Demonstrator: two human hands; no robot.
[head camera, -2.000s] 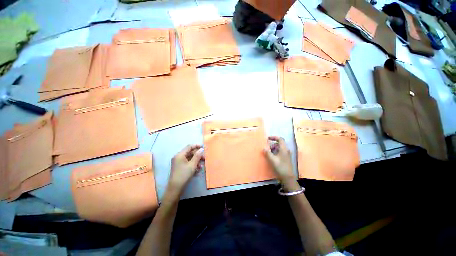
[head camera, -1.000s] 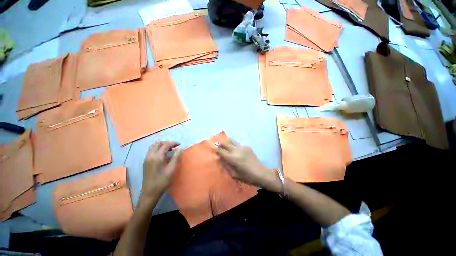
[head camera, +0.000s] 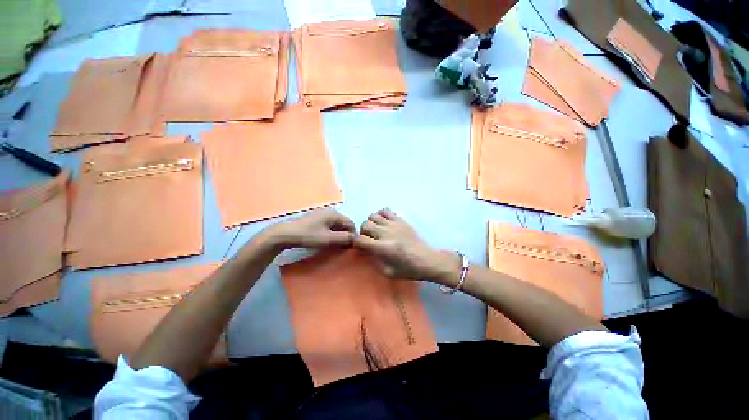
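An orange pocket panel (head camera: 341, 316) lies at the table's front edge before me, turned at an angle. A stitched line shows near its right side, and dark hair hangs over its lower part. My left hand (head camera: 324, 230) and my right hand (head camera: 394, 244) meet at its top edge, both with bent fingers pinching the rim. The fingers hide what lies between them. A bracelet is on my right wrist.
Zippered orange panels lie at left (head camera: 140, 205) and right (head camera: 534, 160). A glue bottle (head camera: 624, 222) lies across a steel ruler (head camera: 616, 172). A brown bag body (head camera: 698, 213) is far right. A dark object (head camera: 435, 29) and crumpled plastic (head camera: 466, 70) stand at back.
The panel was flat and straight, zipper at the top, then got turned. Since one second ago, my left hand has moved right to its top edge, beside my right hand. The view has shifted.
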